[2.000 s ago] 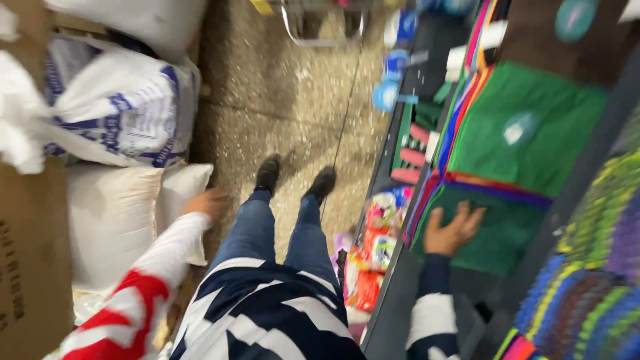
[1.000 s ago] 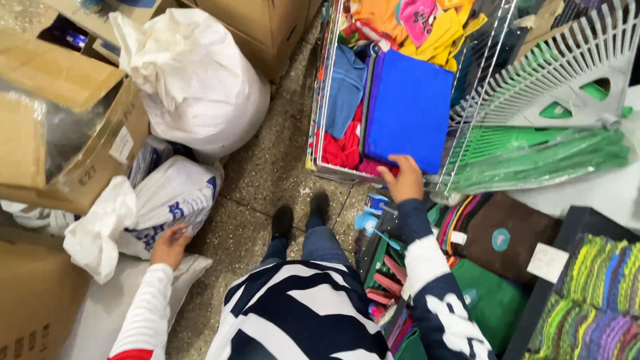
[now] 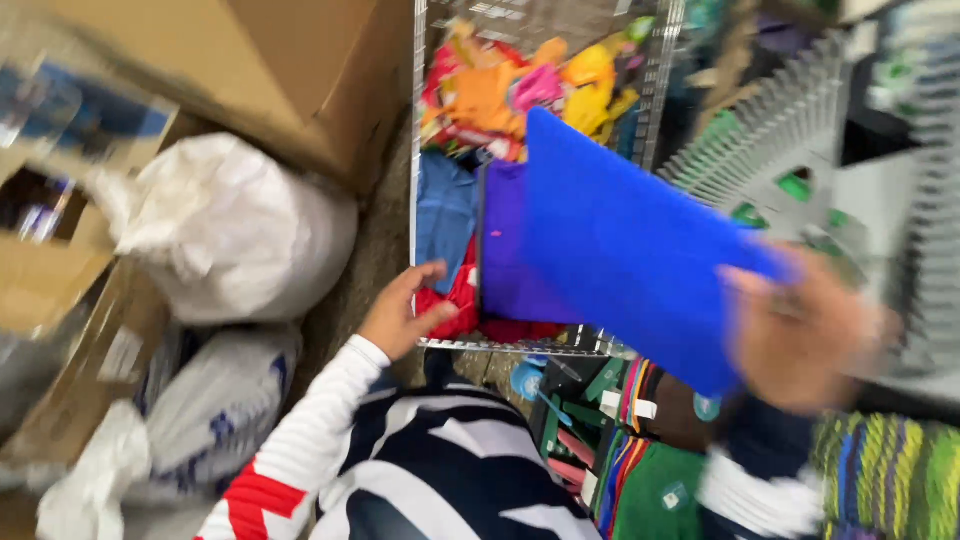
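My right hand [image 3: 810, 330], blurred, grips the right end of a bright blue cloth sheet [image 3: 622, 240], which hangs slanted over a wire basket cart [image 3: 525, 346]. Under it in the cart lies a folded purple cloth [image 3: 504, 247]. My left hand [image 3: 412, 311] is at the near left corner of the cart, fingers apart, beside a red cloth [image 3: 459, 304]; whether it touches the rim or the cloth is unclear. A folded denim-blue cloth [image 3: 444, 214] is just beyond it. Orange cloth [image 3: 480, 94], pink cloth [image 3: 535, 88] and yellow cloth [image 3: 589, 90] fill the far part.
At left stand a white woven sack [image 3: 240, 225], a printed plastic bag [image 3: 217, 405] and cardboard boxes [image 3: 330, 67]. Rake heads [image 3: 795, 157] are at right. Nearer, green folded cloths [image 3: 660, 487] and striped woven mats [image 3: 885, 472] lie beside the cart.
The bright blue cloth lay flat in the cart a second ago; its right end is now raised in my right hand. My left hand has moved from the printed bag to the cart's corner.
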